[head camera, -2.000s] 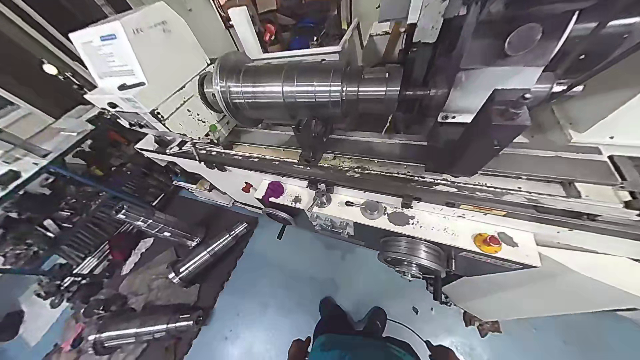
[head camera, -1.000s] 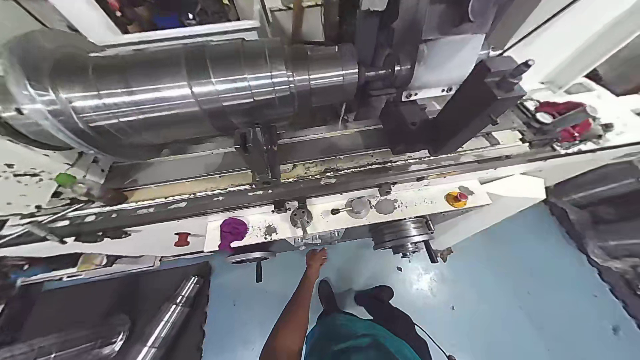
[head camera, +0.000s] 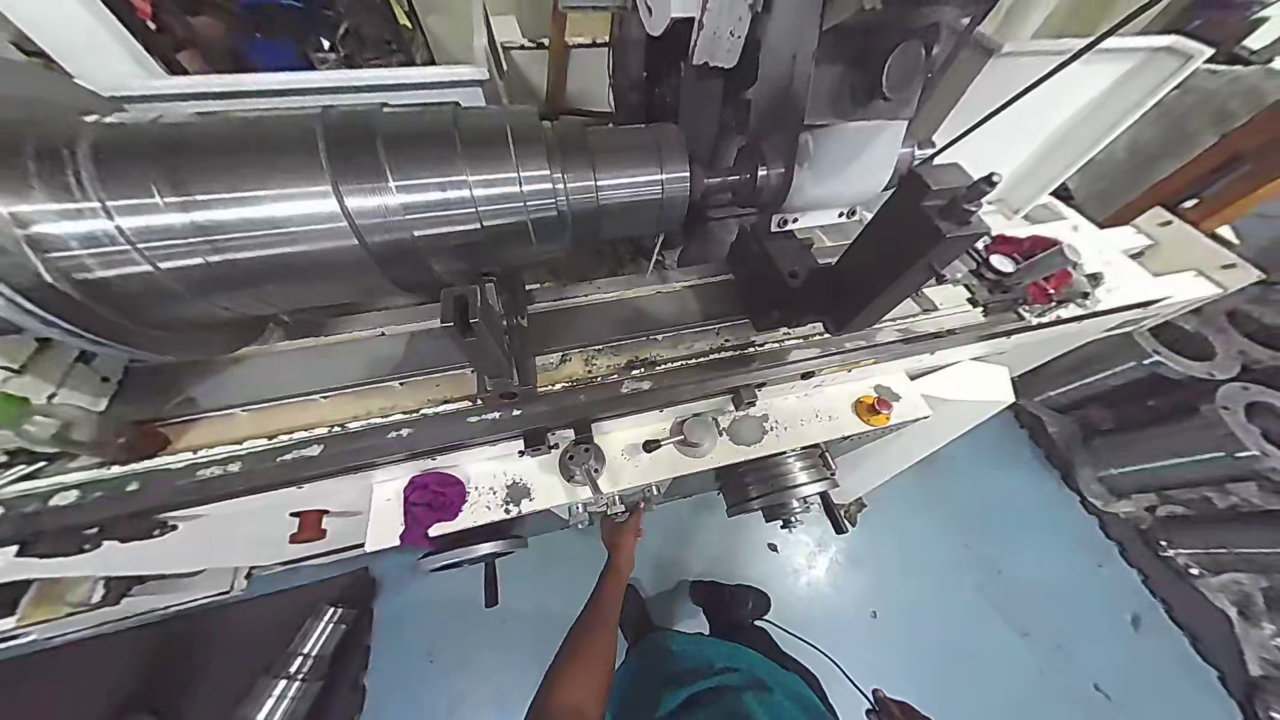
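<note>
A large stepped metal cylinder (head camera: 400, 190) lies mounted across a cylindrical grinding machine. My left hand (head camera: 623, 535) reaches up to small metal fittings (head camera: 612, 503) on the machine's front panel, below a round lever knob (head camera: 582, 463); its fingertips touch them, and their exact grip is unclear. Low at the right, my right hand (head camera: 895, 706) is partly cut off by the frame edge, beside a thin dark cable (head camera: 825, 655); whether it holds the cable cannot be told. A handwheel (head camera: 780, 485) and a second handwheel (head camera: 472, 552) flank my left hand. A purple cloth (head camera: 432, 505) lies on the panel.
A red and yellow stop button (head camera: 873, 408) sits at the panel's right end. A black steady bracket (head camera: 488, 335) stands under the cylinder. Metal shafts (head camera: 305, 665) lie on a dark mat at lower left. Flanged metal parts (head camera: 1180, 440) lie at right. A red cloth (head camera: 1045, 265) is on the machine.
My left hand has come up from the bottom of the view to the fittings on the front panel. The view has moved closer to the machine.
</note>
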